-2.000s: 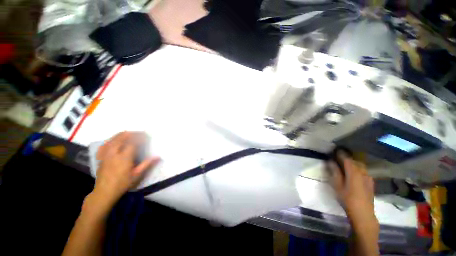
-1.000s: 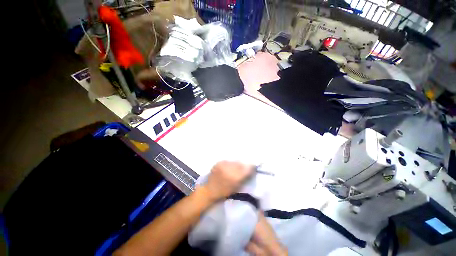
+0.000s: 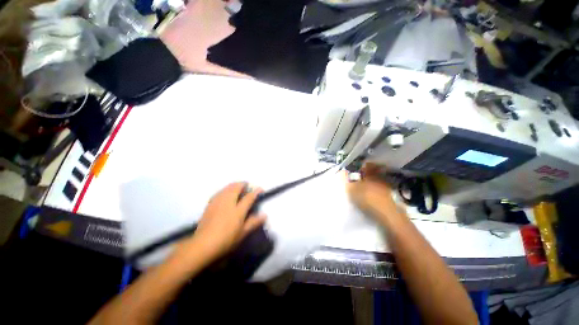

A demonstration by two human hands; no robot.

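A pale fabric sheet [image 3: 305,219] lies on the white table in front of me, with a long black strip [image 3: 289,185] across it running up to the needle area [image 3: 339,159]. My left hand [image 3: 230,216] lies on the fabric and strip, its fingers spread; whether it pinches cloth is unclear. Dark fabric shows under its wrist. My right hand [image 3: 371,190] is at the needle area under the sewing machine head [image 3: 406,120], its fingertips bunched on the strip's end and partly hidden.
Black-handled scissors [image 3: 419,193] lie under the machine arm. Black pieces [image 3: 273,41], a pink piece [image 3: 200,35] and plastic bags [image 3: 60,60] lie behind. A red item [image 3: 532,245] and yellow item [image 3: 551,241] are at the right. The table's ruler edge [image 3: 346,269] is nearest.
The view has swung back right towards the machine. My hands, close together over bunched pale fabric a second ago, are now apart: left on the sheet, right at the needle. The sheet is spread flatter.
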